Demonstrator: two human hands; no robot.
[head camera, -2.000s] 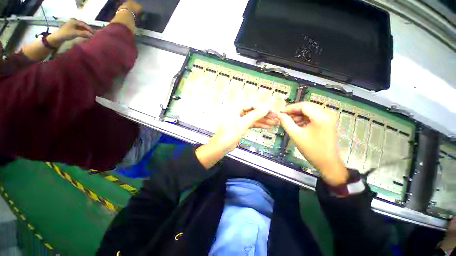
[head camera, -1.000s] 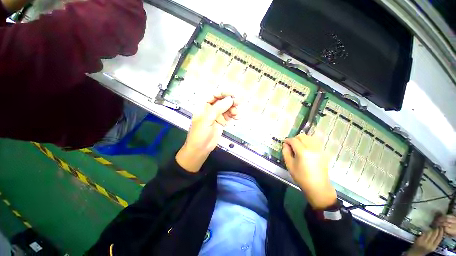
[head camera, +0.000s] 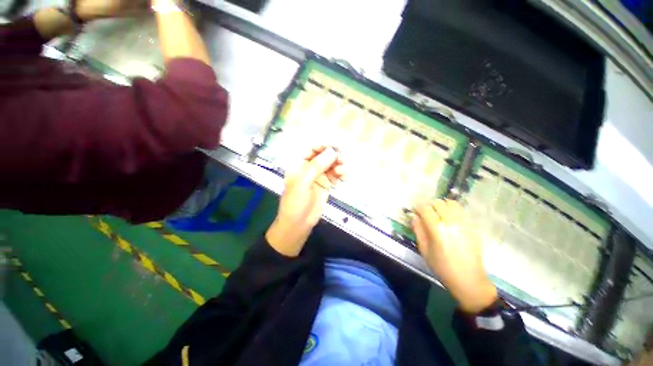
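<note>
My left hand (head camera: 306, 191) is over the lower left part of the left circuit board panel (head camera: 372, 136), thumb and fingers pinched, with a tiny dark bit at the fingertips that looks like a small component. My right hand (head camera: 452, 243) is at the lower right corner of the same panel, fingertips together and low against the board. Whether it holds a part is hidden by blur and the fingers. The panel is pale with green edges and a row of dark parts along its top.
A second framed panel (head camera: 533, 229) lies to the right, past a dark dividing bar (head camera: 464, 170). A black tray (head camera: 501, 71) with small scattered parts is behind. The metal rail (head camera: 379, 241) runs along my side. A neighbour's dark red sleeve (head camera: 107, 143) reaches over the line at left.
My hands were together over the panel's lower right; they have parted, left hand moving left, right hand going down to the panel's corner. In the last second both hands stayed nearly in place.
</note>
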